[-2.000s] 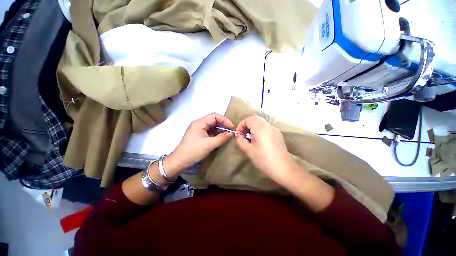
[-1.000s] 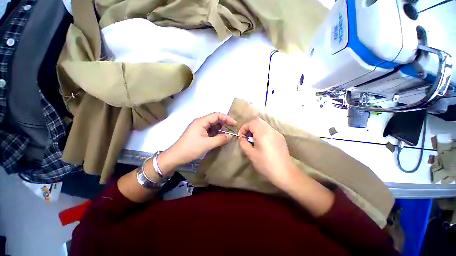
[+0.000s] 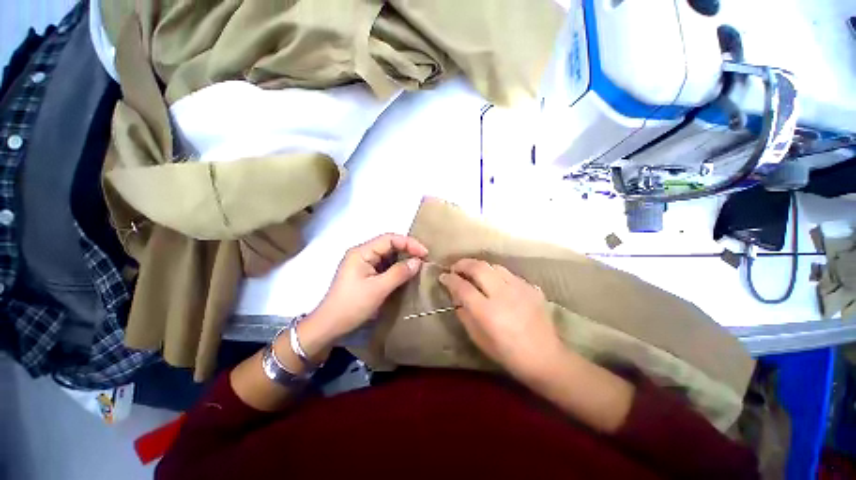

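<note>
A khaki garment piece [image 3: 601, 295] lies across the lap and the table's front edge. My left hand [image 3: 371, 281] is at its left part, thumb and index finger pinched at what looks like a fine thread or seam edge. My right hand [image 3: 497, 305] is close beside it, its thumb and index finger also pinching at that spot. A thin, pale pointed tool [image 3: 430, 313] sticks out leftward from under my right hand's fingers, over the cloth. The thread itself is too fine to tell clearly.
A white sewing machine [image 3: 657, 84] with blue trim stands at the right. A black phone-like object [image 3: 754, 220] with a cable lies beyond it. Khaki pieces [image 3: 225, 197] and a white cloth [image 3: 253, 122] lie at the upper left, beside a checked garment [image 3: 52, 187]. A blue crate [image 3: 798, 394] is at lower right.
The pointed tool was between both hands' fingertips; it now points left, lower down, from my right hand. Both hands now pinch at the cloth above it. The camera view has shifted slightly.
</note>
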